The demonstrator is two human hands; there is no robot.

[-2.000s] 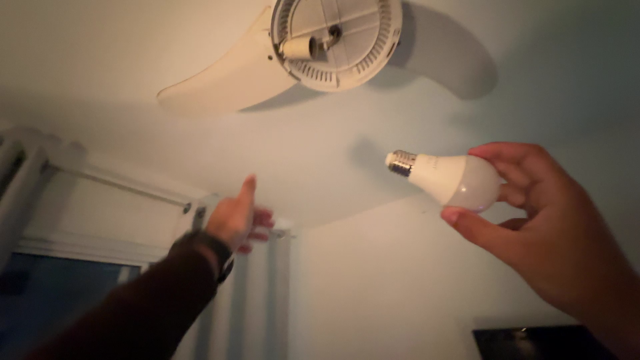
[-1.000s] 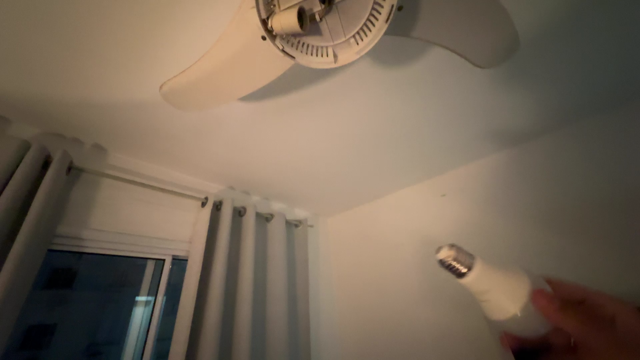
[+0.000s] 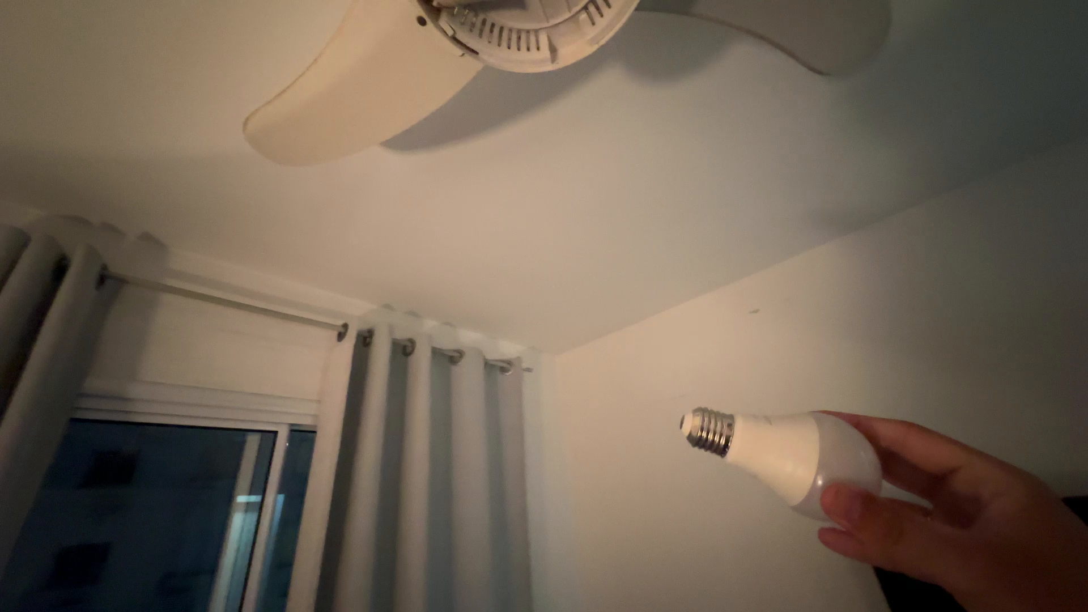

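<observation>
At the lower right, my right hand (image 3: 952,501) holds a white light bulb (image 3: 786,459) by its rounded, frosted end. The bulb lies tilted, its metal screw base pointing left and slightly up, away from my fingers. Overhead, the round vented housing of a ceiling fan (image 3: 544,42) is cut off by the top edge of the view, well apart from the bulb. One pale fan blade (image 3: 365,93) reaches down to the left and another (image 3: 790,25) to the right. My left hand is out of view.
Grey curtains (image 3: 416,476) hang by metal rings from a curtain rod (image 3: 229,299) at the left. Between them is a sliding window (image 3: 161,501), dark outside. A dark object (image 3: 909,591) is partly hidden behind my right hand at the lower right edge.
My left hand, raised near the curtains two seconds ago, has left the view. The fan sits higher in the picture as the view has shifted. My right hand still holds the bulb.
</observation>
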